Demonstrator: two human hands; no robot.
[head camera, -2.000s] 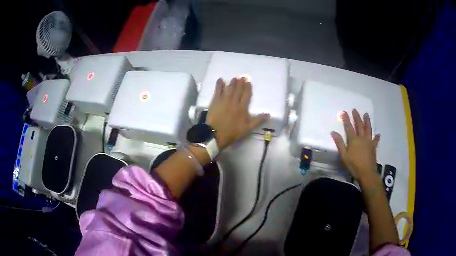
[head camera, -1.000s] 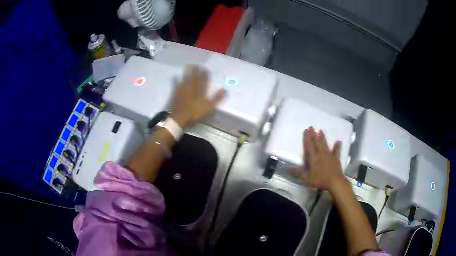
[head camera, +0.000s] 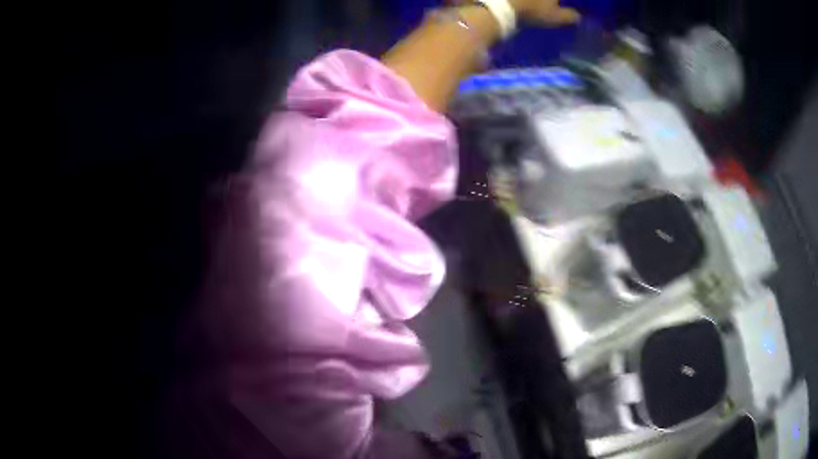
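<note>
The view is blurred and tilted. My left hand (head camera: 538, 11) is at the top edge, partly cut off, beyond the socket strip (head camera: 520, 81); its fingers are blurred, and whether it holds anything is unclear. My right hand is not in view. White mini projectors stand in a row at the right, one with a blue light (head camera: 767, 341). Black front panels of other projectors (head camera: 662, 240) face up beside the row. A white projector with a yellow mark (head camera: 592, 136) lies next to the socket strip.
The small white fan (head camera: 709, 70) is blurred at the upper right, with a red box (head camera: 737, 176) below it. The table edge (head camera: 549, 309) runs down the middle of the view. A blue curtain (head camera: 619, 12) hangs at the top.
The view has swung and tilted sharply to the left. My left hand has left the projector tops and moved past the socket strip. My right hand has gone out of view.
</note>
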